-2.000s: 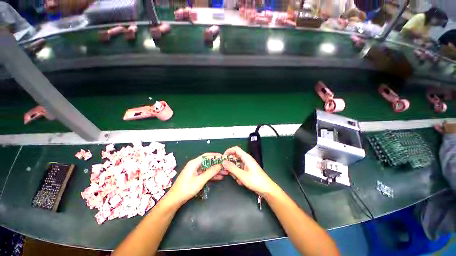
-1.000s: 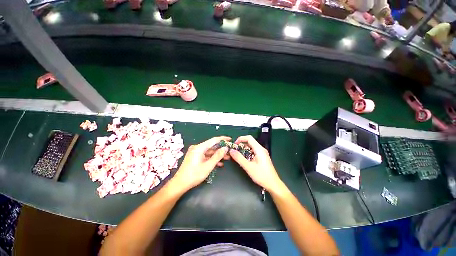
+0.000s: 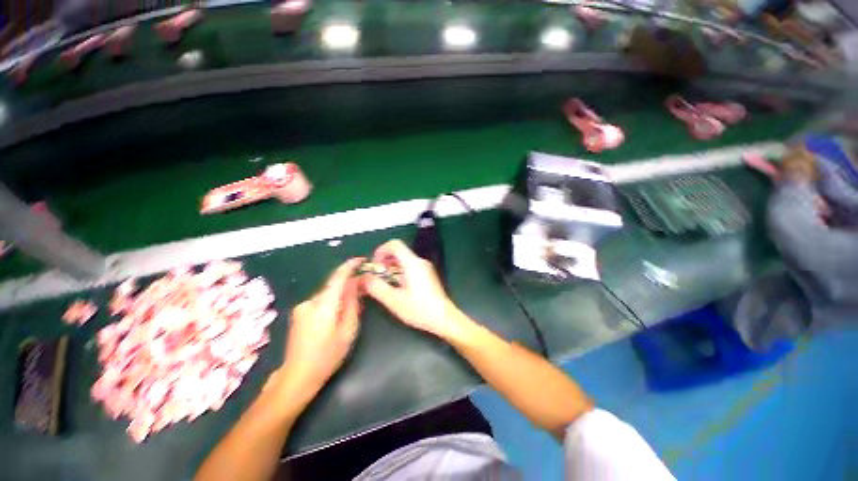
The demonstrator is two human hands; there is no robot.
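Note:
A small green circuit board piece point(image 3: 378, 271) is held between the fingers of both hands above the bench, mostly hidden by them and blurred. My left hand point(image 3: 325, 324) grips it from the left. My right hand point(image 3: 410, 289) grips it from the right, fingertips close to the left hand's. A black electric screwdriver point(image 3: 429, 246) lies on the bench just beyond my right hand. A large loose pile of small pink plastic parts point(image 3: 183, 338) is on the bench to the left.
A black and silver screw feeder point(image 3: 564, 221) with cords stands right. Green circuit boards point(image 3: 691, 205) lie beyond it. Pink fan bodies point(image 3: 259, 188) lie on the green belt point(image 3: 395, 169). A tray of dark parts point(image 3: 39, 385) is far left. Another person's grey sleeve point(image 3: 814, 235) is far right.
The view has turned and shifted, blurring the scene. My hands remain together at the green board piece. The other person at the right shows more fully than one second ago.

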